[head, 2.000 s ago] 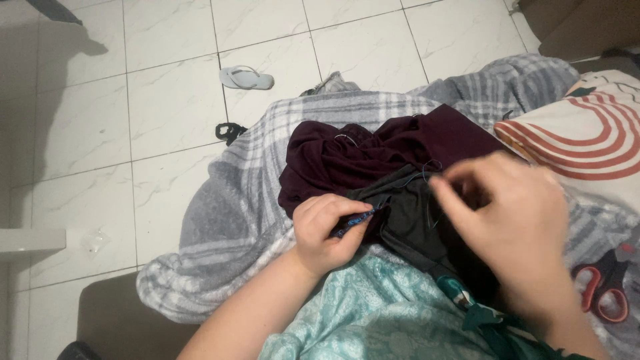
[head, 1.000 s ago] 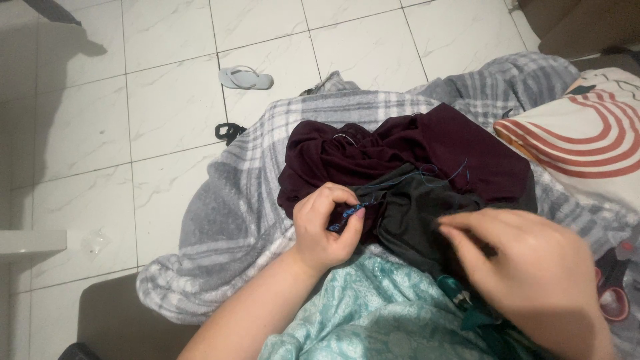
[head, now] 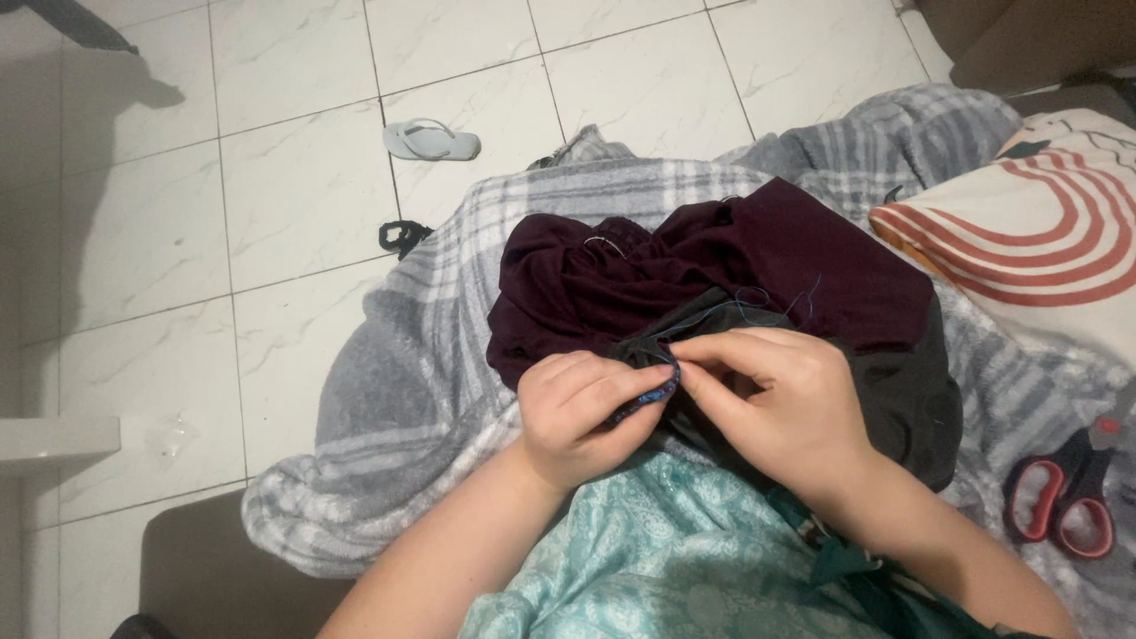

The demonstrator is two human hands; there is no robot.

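Observation:
A dark maroon garment [head: 710, 257] with a dark grey part [head: 905, 399] lies bunched on my lap. My left hand [head: 590, 413] pinches a folded fabric edge with blue stitching [head: 643, 399] between thumb and fingers. Close against it, my right hand [head: 772, 399] grips the end of the same edge with thumb and forefinger; whether a needle is there cannot be seen. Loose blue thread [head: 754, 297] loops over the cloth just above my right hand.
A grey-white plaid blanket [head: 399, 355] spreads beneath the garment. Scissors with red and black handles [head: 1061, 497] rest at the right, below a patterned pillow [head: 1047, 231]. A flip-flop [head: 432, 140] and a black hair tie [head: 404, 238] lie on the tiled floor.
My right hand has moved left from over the grey cloth to the stitched edge beside my left hand. My left hand has kept its hold on the edge.

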